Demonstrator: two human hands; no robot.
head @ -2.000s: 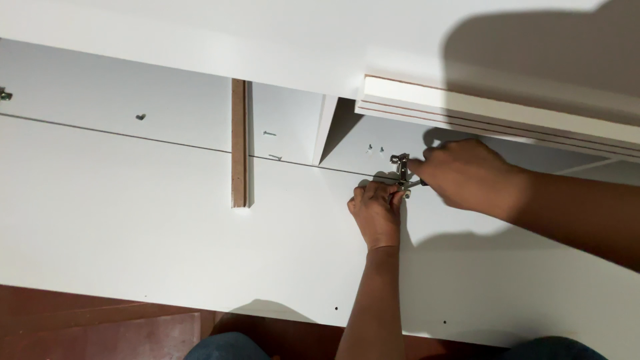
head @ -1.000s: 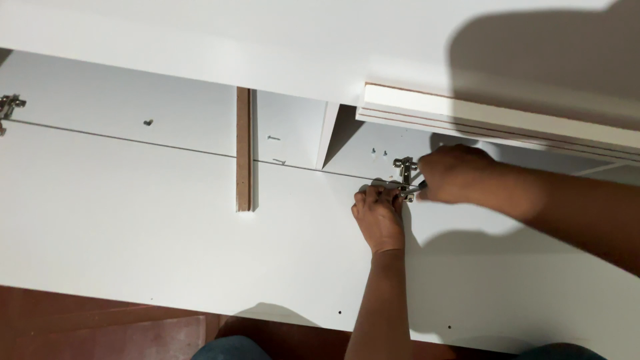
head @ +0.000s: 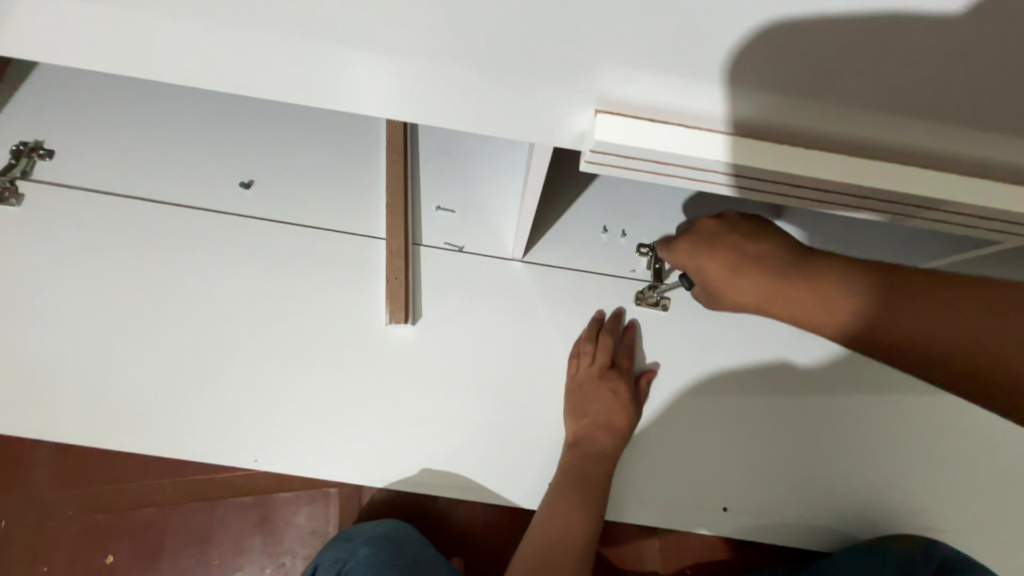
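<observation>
A metal cabinet hinge (head: 654, 276) spans the seam between a white panel (head: 320, 336) and the white surface behind it. My right hand (head: 732, 260) is closed around a screwdriver (head: 682, 283) with a dark handle end, its shaft reaching the hinge's lower plate; the fingers also touch the hinge's upper part. Flat on the white panel, just below and left of the hinge, rests my left hand (head: 606, 384), holding nothing. Two small screws (head: 614, 232) stand left of the hinge's upper part. Another metal hinge (head: 20, 172) sits at the far left of the seam.
A narrow brown-edged board (head: 398, 224) crosses the seam. Loose screws (head: 445, 210) lie right of it, and a small dark fitting (head: 246, 185) lies left. Stacked white boards (head: 784, 160) extend at the upper right. A white divider (head: 534, 200) stands between them and the narrow board.
My left hand has left the hinge's lower plate and moved down onto the white panel, its fingers now extended. My right hand remains at the hinge with the screwdriver.
</observation>
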